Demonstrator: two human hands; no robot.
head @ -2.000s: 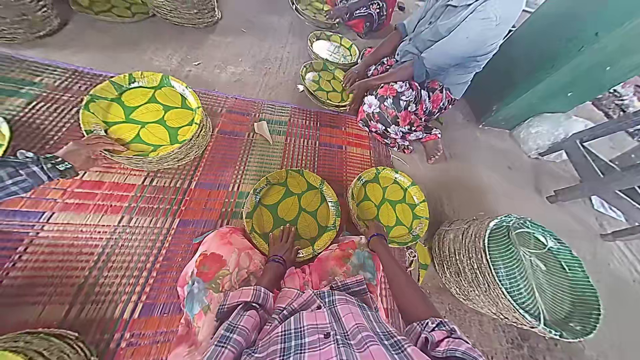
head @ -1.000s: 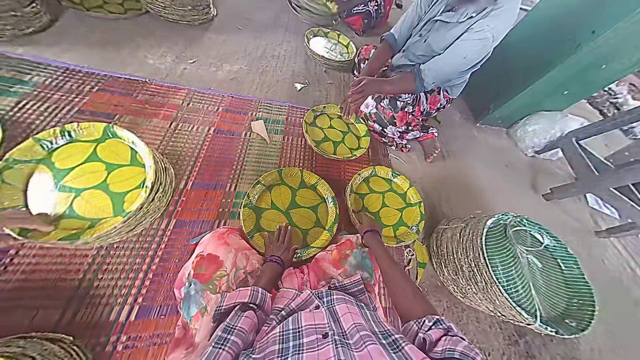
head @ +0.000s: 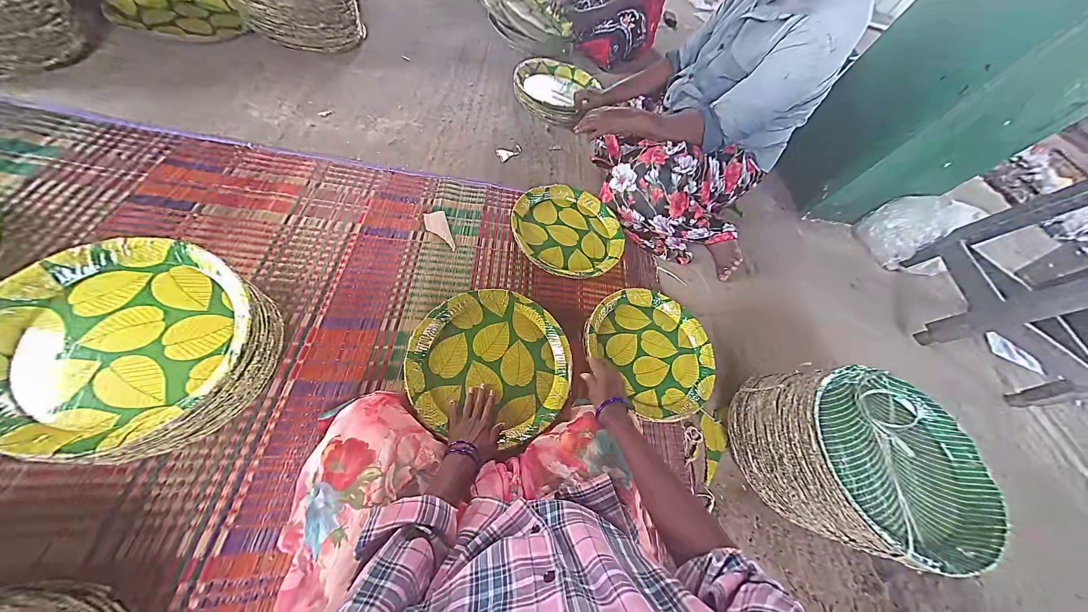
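A round plate with a yellow leaf pattern on green [head: 491, 340] lies in front of my lap. My left hand [head: 476, 422] rests flat on its near part, fingers spread. To its right is a similar leaf-patterned plate [head: 654, 344]; my right hand [head: 605, 387] is at its left edge, with the fingers partly hidden, so its hold is unclear. Beyond these two, a third leaf-patterned plate [head: 568, 231] lies at the mat's edge. At the left stands a stack of larger plates with rope-like sides [head: 268, 340], shiny on top.
A woven mat [head: 340, 221] covers the floor at left. On the right are a tipped stack of rope-sided, green-faced pieces [head: 782, 450] and a dark frame [head: 977, 297]. Another person [head: 765, 76] sits ahead, hands near a leaf-patterned stack [head: 552, 85]. More stacks [head: 302, 21] stand at the back.
The other person's hands have left the plate at the mat's edge and moved back to the stack behind it. The hand on the large left stack is gone from view. My hands have hardly moved.
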